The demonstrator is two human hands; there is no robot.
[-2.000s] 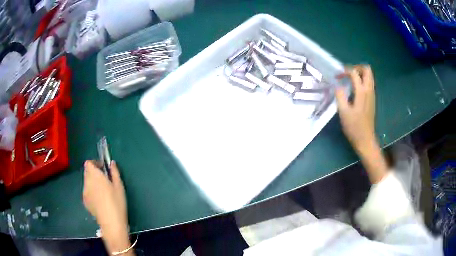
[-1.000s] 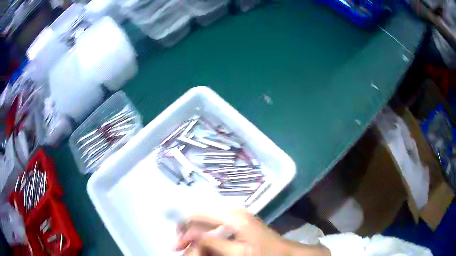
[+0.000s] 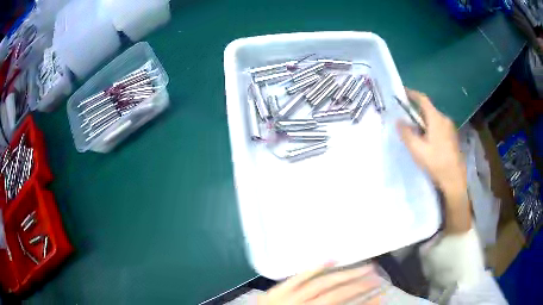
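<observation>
The white sorting tray (image 3: 333, 220) lies on the green bench, turned nearly straight. Silver cylinder motors (image 3: 321, 89) with thin dark red wires lie loosely in its far half. My right hand (image 3: 439, 149) is at the tray's right side, with a slim, pointed silver tool (image 3: 409, 113), likely tweezers, between thumb and fingers. My left hand (image 3: 327, 289) is blurred at the tray's near rim and cut off by the bottom edge. Whether it grips the rim is unclear.
A clear plastic box (image 3: 158, 65) with rows of motors stands left of the tray. A red parts bin (image 3: 56, 229) holding silver tubes is at far left. White blocky stacks (image 3: 86, 41) stand behind. Blue containers (image 3: 515, 149) with motors and a cardboard box (image 3: 506, 220) are below right.
The tray has turned, and its motors now lie along the far end. My right hand has moved from the tray's near part to its right side. My left hand has appeared at the near rim.
</observation>
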